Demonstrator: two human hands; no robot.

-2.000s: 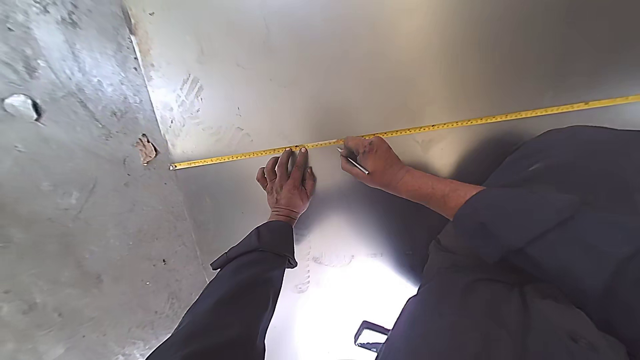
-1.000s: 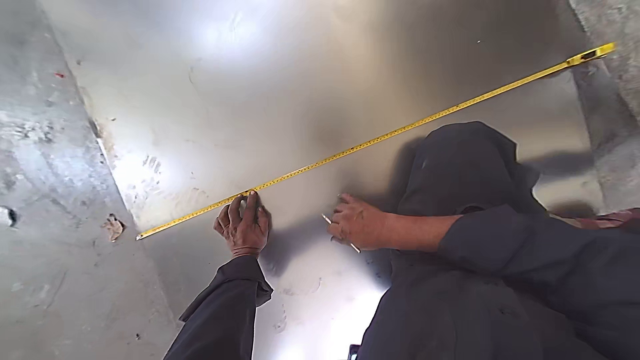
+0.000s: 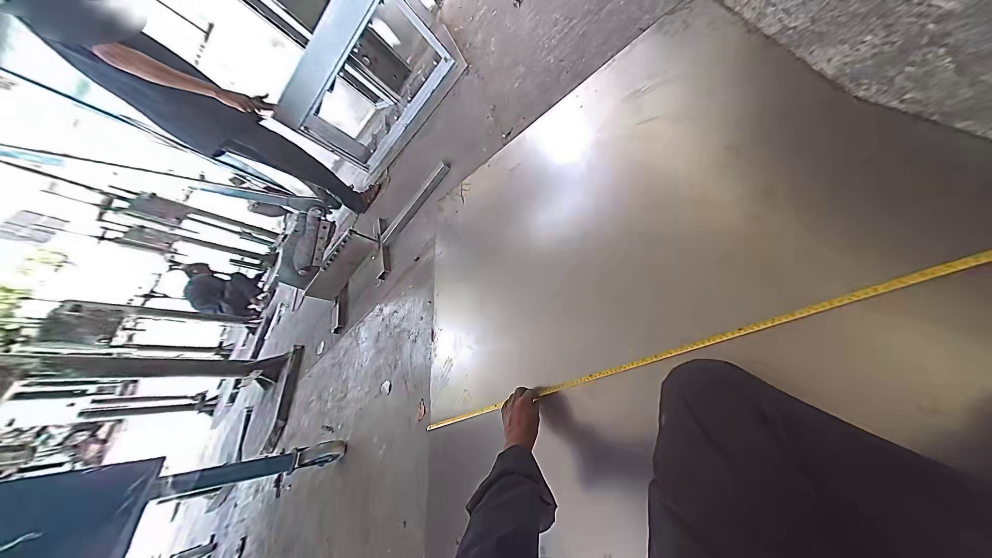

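A yellow tape measure blade (image 3: 728, 335) lies extended across a large, shiny metal sheet (image 3: 620, 256). Its end rests at the sheet's left edge, and the blade runs up to the right, out of the frame. My left hand (image 3: 521, 415) presses on the blade a short way from that end, fingers over the tape. The tape's case is out of view. My right hand is not in the frame, nor is the thin marker or pencil it held. My dark-clothed knee (image 3: 713, 442) is just below the tape.
The concrete floor (image 3: 349, 480) borders the sheet at left. At upper left a person (image 3: 225, 116) stands by a metal-framed window or door panel (image 3: 411, 116). Metal bars (image 3: 415, 203), a toolbox-like case (image 3: 341, 263) and a steel stand (image 3: 287, 403) are farther off, with another person (image 3: 221, 291) crouched beyond.
The view has swung widely toward the left surroundings. My right hand, earlier near the tape with a thin writing tool, has left the frame. My left hand remains on the blade.
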